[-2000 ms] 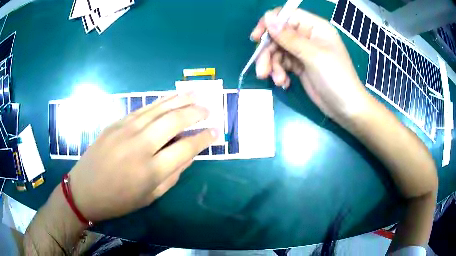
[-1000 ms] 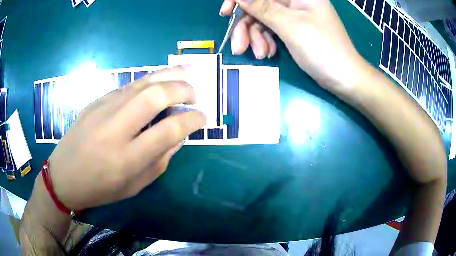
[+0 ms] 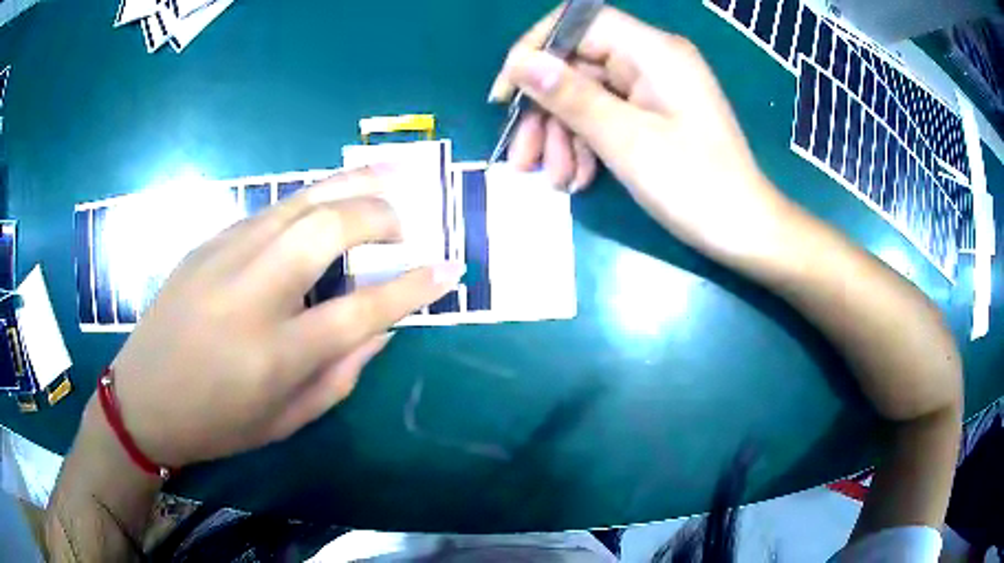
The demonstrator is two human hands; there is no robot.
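Note:
An LCD module [image 3: 414, 203], white side up with an orange tab [image 3: 396, 123] at its far end, lies on an adhesive strip sheet [image 3: 534, 247]. My left hand [image 3: 248, 302] holds the module down with its fingertips, covering part of it. A thin dark line runs along the module's right edge. A black adhesive piece [image 3: 475, 236] lies on the sheet just right of the module. My right hand [image 3: 650, 132] holds tweezers [image 3: 567, 33], their tip at the far end of that black piece. Whether the tip touches it I cannot tell.
Spare adhesive sheets [image 3: 870, 159] overlap at the right on the green mat [image 3: 683, 418]. White pieces with dark edges [image 3: 176, 20] lie at the far left. A module pile [image 3: 42, 330] is at the left edge. Glare hides part of the strip sheet.
Since two seconds ago, a dark line has appeared along the module's right edge. The tweezers' tip went to the module's far right corner, then back to the black piece.

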